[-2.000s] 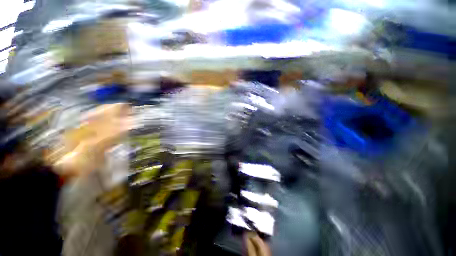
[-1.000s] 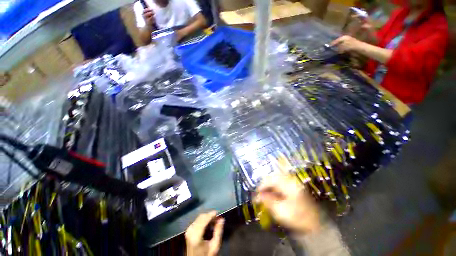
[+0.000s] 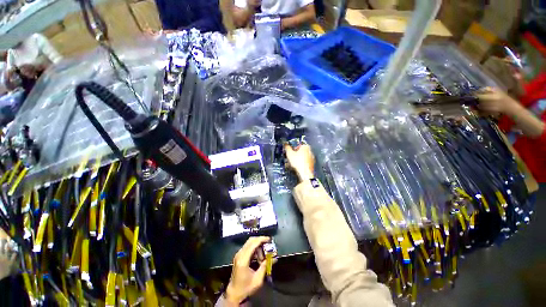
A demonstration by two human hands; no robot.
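My left hand (image 3: 246, 271) is at the bench's front edge, with a small silver-black connector module (image 3: 269, 247) at its fingertips. A yellow-sleeved cable tail hangs from the module. My right hand (image 3: 300, 160) reaches over the bench, fingertips at the small black molded parts (image 3: 290, 133) on plastic film; whether it grips one is hidden. The white screw feeder (image 3: 248, 201) stands just beyond my left hand. The black electric screwdriver (image 3: 173, 153) hangs over its left side, tip near the feeder's front platform.
Clear blister trays with cables stand right (image 3: 383, 180) and left (image 3: 84, 108); yellow-sleeved tails (image 3: 84, 240) hang off the front edge. Behind are crumpled film (image 3: 257, 84) and a blue bin (image 3: 335, 57) of black parts. A pale post rises right of the bin. Other people are around the bench.
My right hand has moved from the right tray's cable ends to the black parts behind the feeder. The connector module now shows at my left fingertips. The view has shifted and is sharper.
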